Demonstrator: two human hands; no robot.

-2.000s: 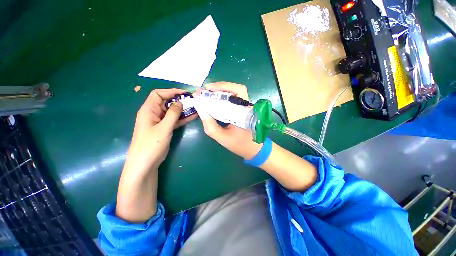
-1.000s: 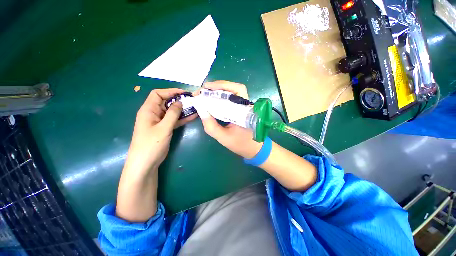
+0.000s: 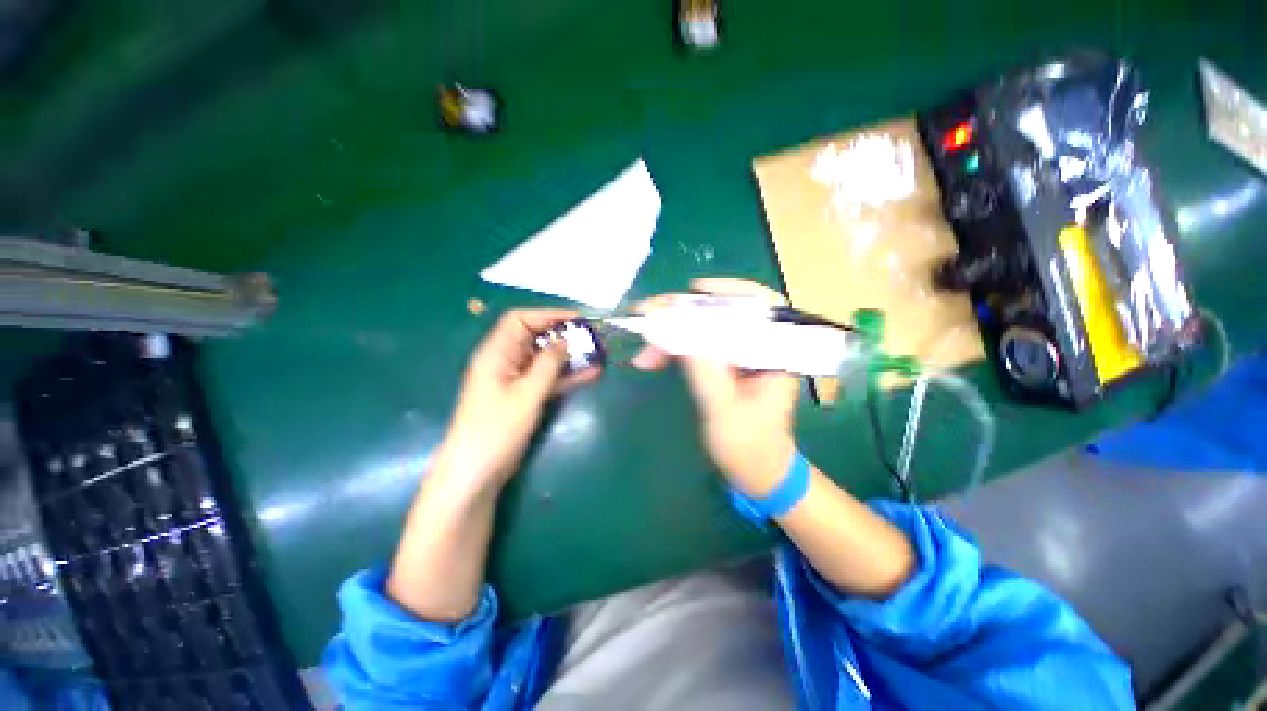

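Note:
My left hand [image 3: 507, 382] is bare and holds a small black electronic unit [image 3: 571, 346] with white parts between thumb and fingers above the green bench. My right hand [image 3: 736, 403] grips the white dispensing syringe [image 3: 743, 333], which lies nearly level. Its thin tip [image 3: 618, 320] points left at the unit's upper right side; blur hides whether they touch. A green air cap [image 3: 868, 340] with a clear air hose [image 3: 984, 431] is at the syringe's rear. A blue wrist strap [image 3: 781, 489] is on my right wrist.
White paper [image 3: 598, 236] lies beyond my hands. Two units [image 3: 468, 107] [image 3: 699, 24] sit farther back. Cardboard [image 3: 834, 236] and the glue controller [image 3: 1035, 250] are right. A metal rail [image 3: 125, 285] and black tray [image 3: 125, 514] are left.
The view has shifted, bringing two units into sight at the back. The syringe has drawn right, away from the unit, and lies more level. More of the held unit shows.

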